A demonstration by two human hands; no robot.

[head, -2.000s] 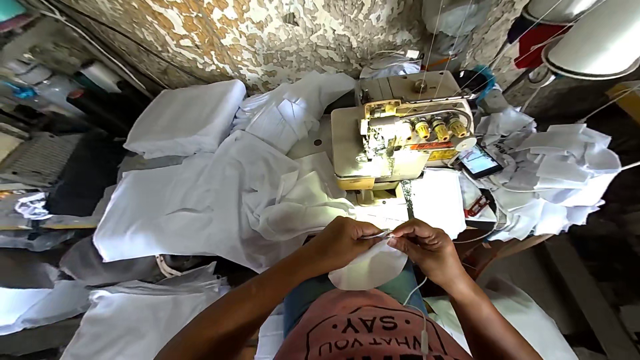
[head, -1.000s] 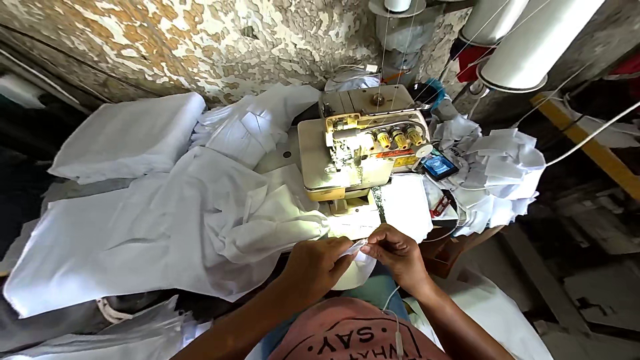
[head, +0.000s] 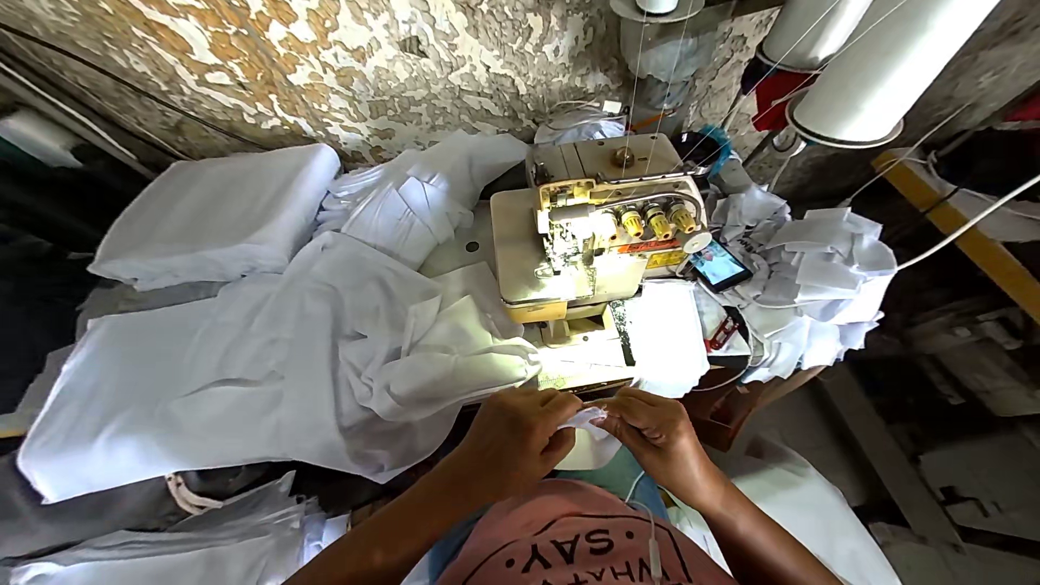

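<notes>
Close in front of my body, my left hand [head: 524,435] pinches one side of a small white fabric piece [head: 591,447]. My right hand [head: 656,431] grips its other side, the fingertips of both hands nearly touching. The lower part of the piece hangs below the fingers, over my lap. Beyond my hands stands a lit overlock sewing machine [head: 601,219] with yellow tension dials. A large rumpled white cloth [head: 301,349] lies left of the machine, its folds reaching the front edge. To the right of the machine bed rests a white fabric stack [head: 668,337].
A folded white cloth stack [head: 215,215] sits at the back left. Right of the machine are a phone [head: 719,266] with a lit screen, a small red tool [head: 721,334] and a pile of white pieces [head: 829,276]. Large white thread cones [head: 894,69] stand at the upper right.
Both hands stay together on the small white piece, and less of it shows below the fingers than two seconds ago. The view has shifted toward the right.
</notes>
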